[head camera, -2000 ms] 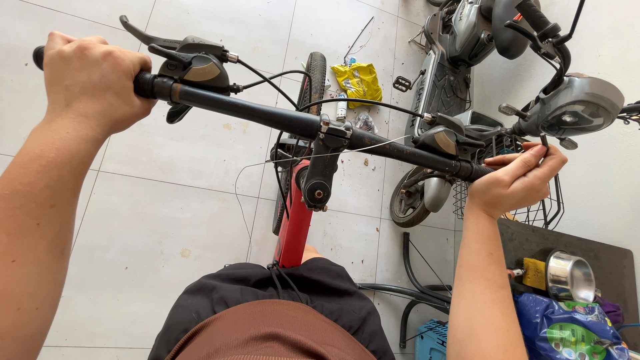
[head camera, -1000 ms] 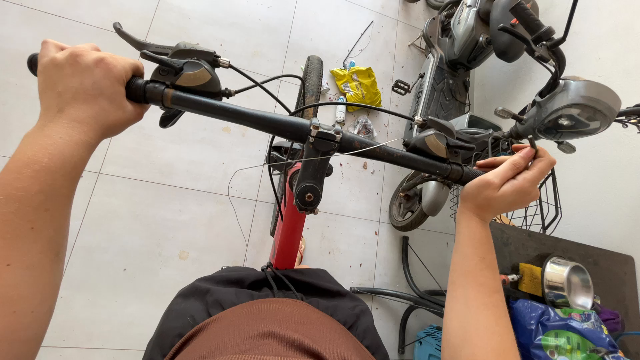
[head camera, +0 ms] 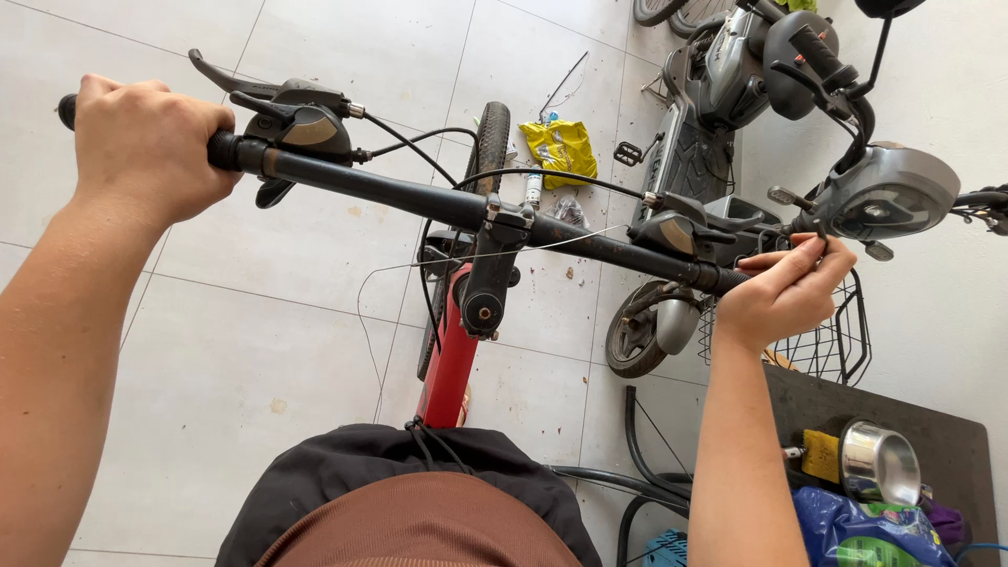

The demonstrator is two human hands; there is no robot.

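Wrapped around the left grip of a bicycle's black handlebar (head camera: 378,187) is my left hand (head camera: 150,150). At the bar's right end is my right hand (head camera: 780,287), palm partly turned up, its thumb and fingertips pinched together near the tip of the right brake lever; whether it also grips the bar is hidden. Each side carries a brake lever with shifter, the left one (head camera: 303,126) beside my left hand, the right one (head camera: 677,232) inboard of my right. A thin bare wire (head camera: 472,256) runs out from near the right shifter, across the stem (head camera: 500,244), and hangs in a loop above the red frame (head camera: 450,354).
A grey electric scooter (head camera: 701,142) with a wire basket (head camera: 835,331) stands at right. Beyond the front wheel (head camera: 493,142) lie a yellow bag (head camera: 561,151) and a spray can (head camera: 534,189). A dark table (head camera: 882,402) holds a metal bowl (head camera: 880,465), a sponge and a blue bag.
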